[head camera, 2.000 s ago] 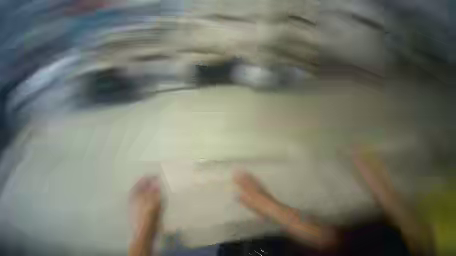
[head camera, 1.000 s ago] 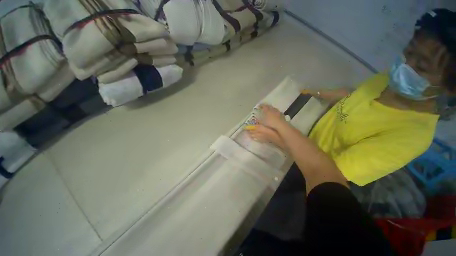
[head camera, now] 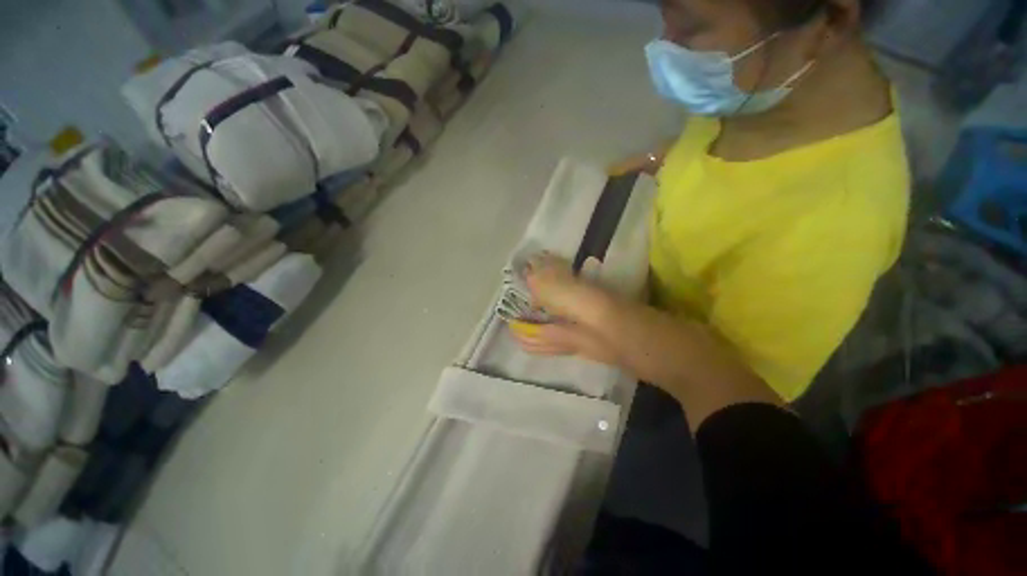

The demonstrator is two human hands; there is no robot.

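The beige fabric stack (head camera: 484,484) runs up the long table as a narrow layered strip. A beige fabric tie strip (head camera: 524,411) lies across it, with a small white dot near its right end. My right hand (head camera: 569,309), in a black sleeve, comes in from the lower right and pinches the folded layer edges on the stack's left side. A yellow covering shows on one fingertip. A dark band (head camera: 606,219) crosses the fabric beyond my hand. My left hand is not in view.
A person in a yellow shirt (head camera: 777,225) and mask stands at the table's right side, one hand at the fabric's far end. Tied bundles (head camera: 282,135) line the left side of the cream table (head camera: 304,450). A red object (head camera: 952,484) is at lower right.
The view has turned, so the stack runs more upright and the person appears nearer the middle. My right hand stays on the folded edges. The earliest frame is badly blurred.
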